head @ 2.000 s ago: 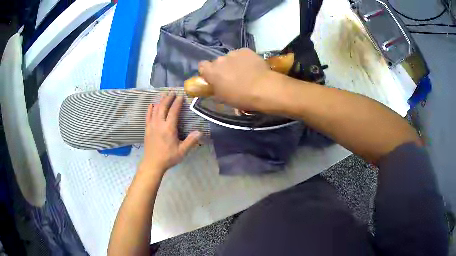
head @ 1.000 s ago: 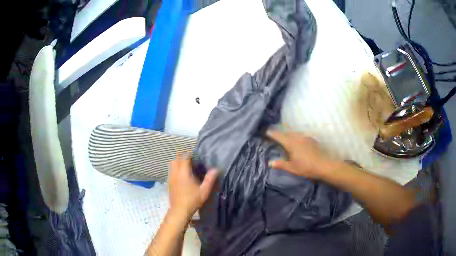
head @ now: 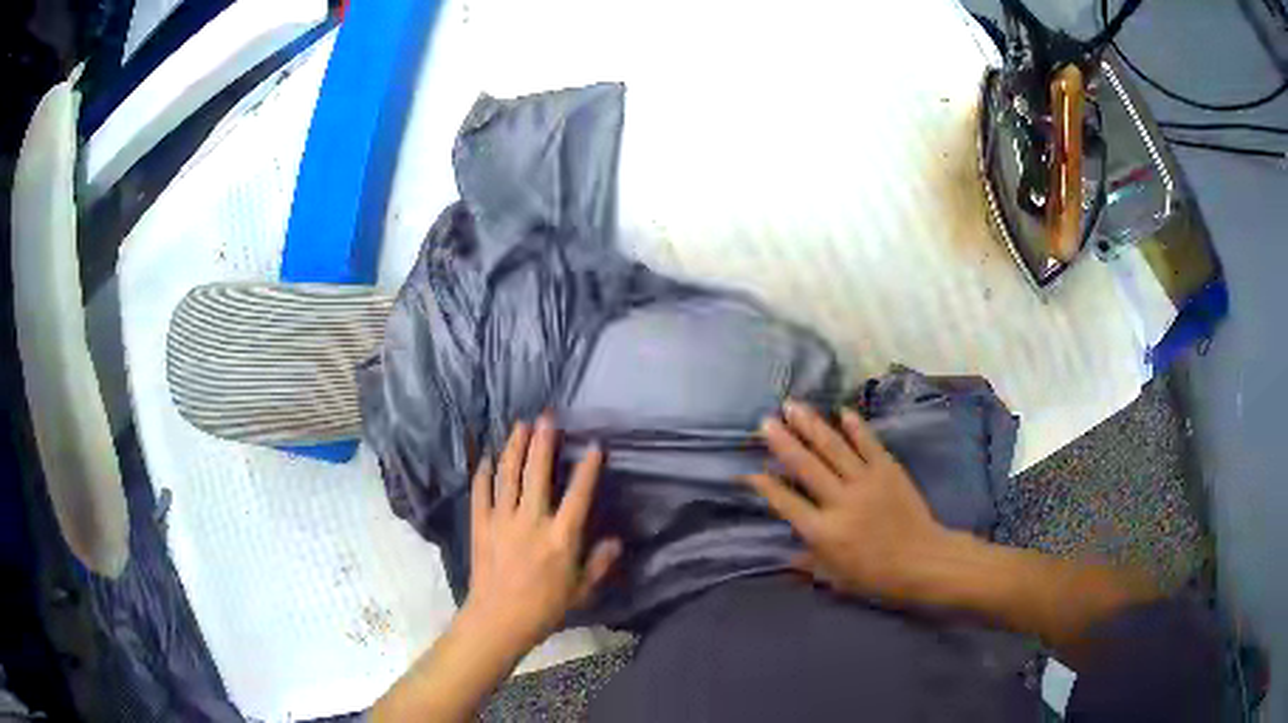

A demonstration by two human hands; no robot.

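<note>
The grey garment (head: 678,370) lies over the striped padded arm (head: 269,360), covering all but its rounded left end. A smooth patch of cloth shows in the middle, with a straight seam along its near edge and crumpled folds around it. My left hand (head: 534,544) lies on the cloth left of the seam's middle, fingers spread. My right hand (head: 855,509) lies on the cloth at the right, fingertips by the seam, fingers a little apart. Neither hand visibly grips cloth. The steam iron (head: 1042,177), with its wooden handle, stands at the far right, away from both hands.
The white table cover (head: 777,156) has a brown scorch near the iron. The metal iron rest (head: 1130,198) shows beside the iron. A blue support bar (head: 349,156) runs from the striped arm to the far side. Spare white arms (head: 60,353) lie left. Black cables hang top right.
The iron has gone from my right hand to the rest at the right. The garment has been drawn left over the striped arm and spread. Both hands now press flat on it.
</note>
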